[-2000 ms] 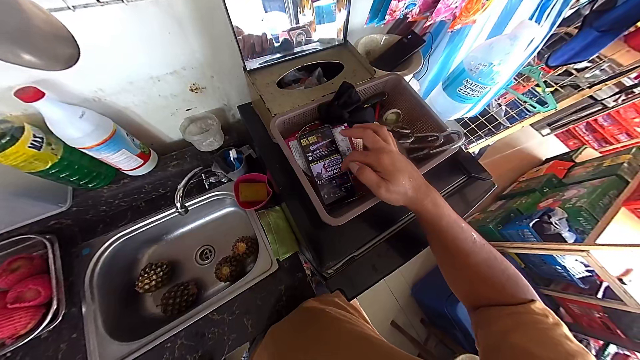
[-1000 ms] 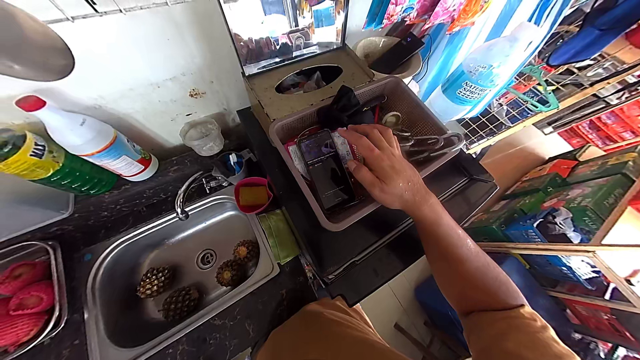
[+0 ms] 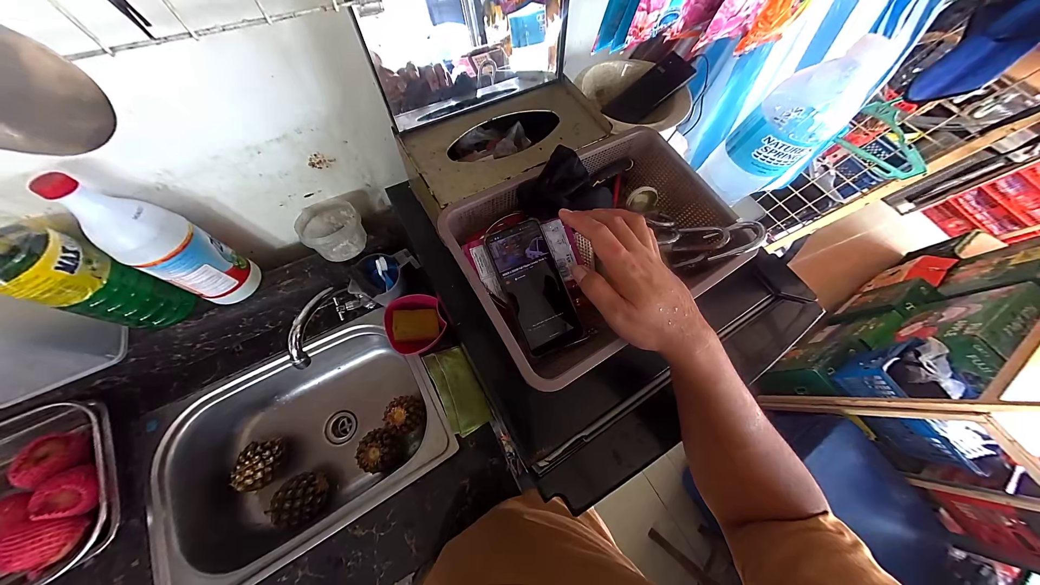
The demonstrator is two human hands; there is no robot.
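My right hand [image 3: 638,280] hovers over or rests at the right side of a smartphone [image 3: 535,288], palm down, its fingers slightly spread; whether the fingertips touch the phone's edge I cannot tell. The phone lies face up with its screen lit, inside a mauve plastic basket [image 3: 561,380]. Around it in the basket are a black cloth or bag [image 3: 563,183], a metal ladle [image 3: 642,200], wire-like metal utensils [image 3: 715,237] and a pink-edged packet [image 3: 561,244]. My left hand is out of view.
Left of the basket is a steel sink [image 3: 325,357] with several small pineapples [image 3: 299,499] and a faucet [image 3: 305,321]. A pink cup with a sponge [image 3: 414,325], a green cloth [image 3: 459,390], bottles [image 3: 195,256] and a tray of net-wrapped fruit [image 3: 65,487] surround it. A mirror stands behind.
The phone's screen has changed from a brighter page with pictures to a mostly dark one. My right hand has shifted slightly away from the phone's screen.
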